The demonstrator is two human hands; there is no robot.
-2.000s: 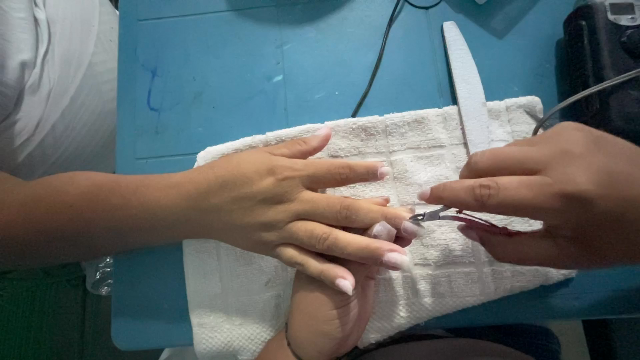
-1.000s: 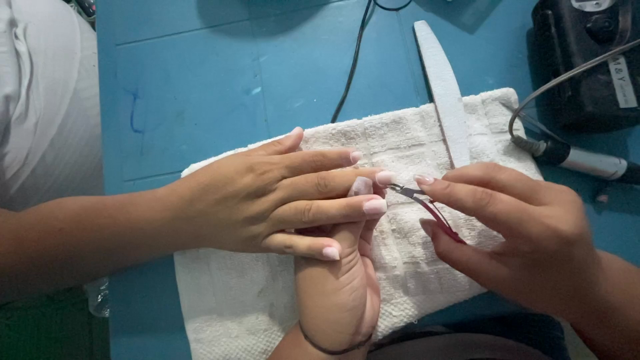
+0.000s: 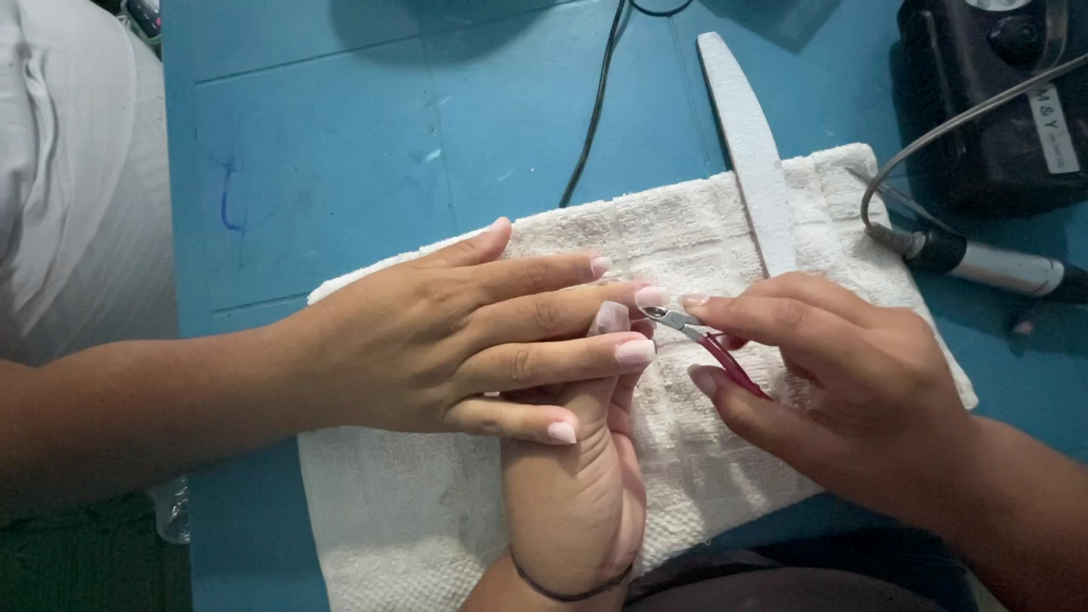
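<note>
My left hand (image 3: pixel 578 484), with a dark cord at the wrist, comes up from below and grips the other person's hand (image 3: pixel 408 340) from underneath; its thumb shows between their fingers, while its other fingers are mostly hidden. The person's hand lies palm down, its long nails pale pink. Between its thumb and fingers, my right hand (image 3: pixel 841 374) holds cuticle nippers (image 3: pixel 710 344) with red handles. The metal jaws touch or nearly touch the tip of the person's middle finger. All this is over a white towel (image 3: pixel 408 527).
A white nail file (image 3: pixel 752 144) lies partly on the towel, behind my right hand. At the right are a nail drill handpiece (image 3: pixel 1003 263) and a dark control box (image 3: pixel 986 110) with a cable. A black cord (image 3: pixel 595 110) crosses the blue table (image 3: pixel 340 153). The person's white clothing (image 3: pixel 76 170) is at left.
My left thumb has moved from the person's ring finger area towards their middle finger. The nippers have shifted to the middle fingertip and now tilt more steeply. The view has shifted slightly.
</note>
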